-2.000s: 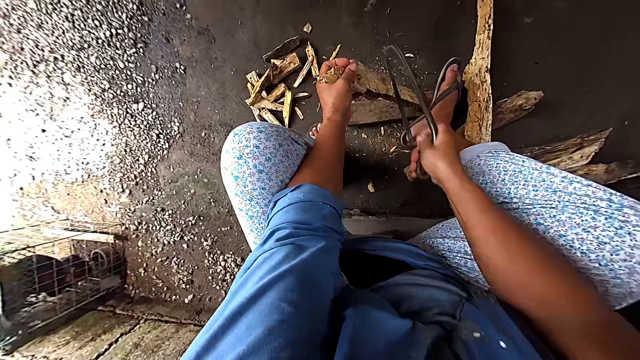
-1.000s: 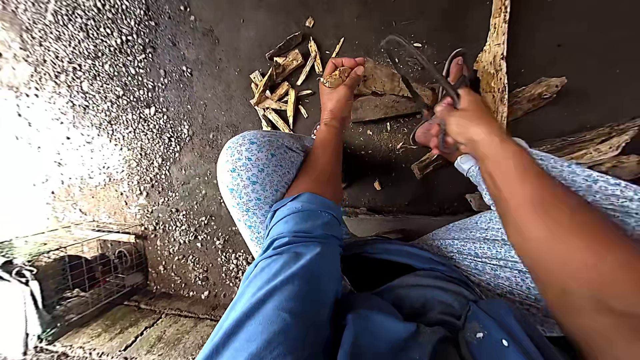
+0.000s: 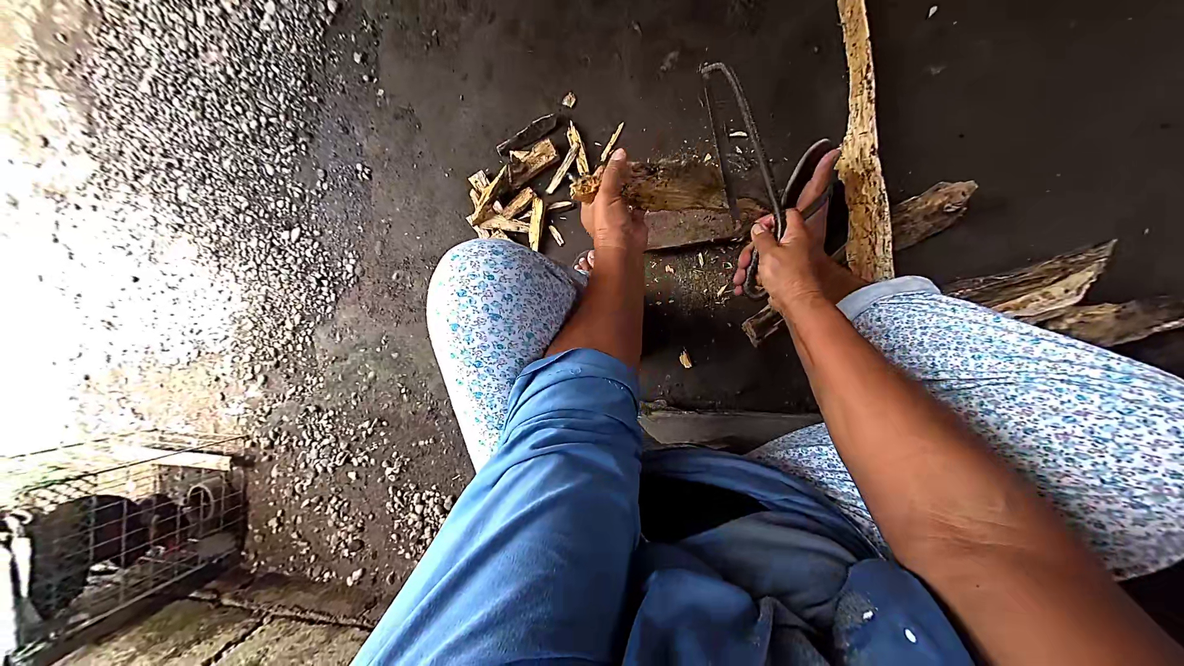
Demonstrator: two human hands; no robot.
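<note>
My left hand (image 3: 616, 211) grips the left end of a rough piece of wood (image 3: 680, 187), with the thumb on top. Below that piece lies a flat wooden block (image 3: 689, 228) on the ground. My right hand (image 3: 786, 254) is closed on the handle of a metal-framed bow saw (image 3: 754, 129). The saw's thin blade stands at the right end of the held wood; whether it touches is hard to tell. Beside my left hand lies a pile of split wood sticks (image 3: 518, 199). A sandaled foot (image 3: 816, 185) is just beyond my right hand.
A long wood strip (image 3: 863, 139) lies right of the foot, with more rough wood pieces (image 3: 1045, 282) farther right. A wire cage (image 3: 139, 527) stands at the lower left beside gravel (image 3: 268, 185). Wood chips and dust lie around the block.
My right hand and the saw have shifted compared with one second ago, and the saw's frame now stands more upright. My left hand stays at the wood piece, of which more shows now.
</note>
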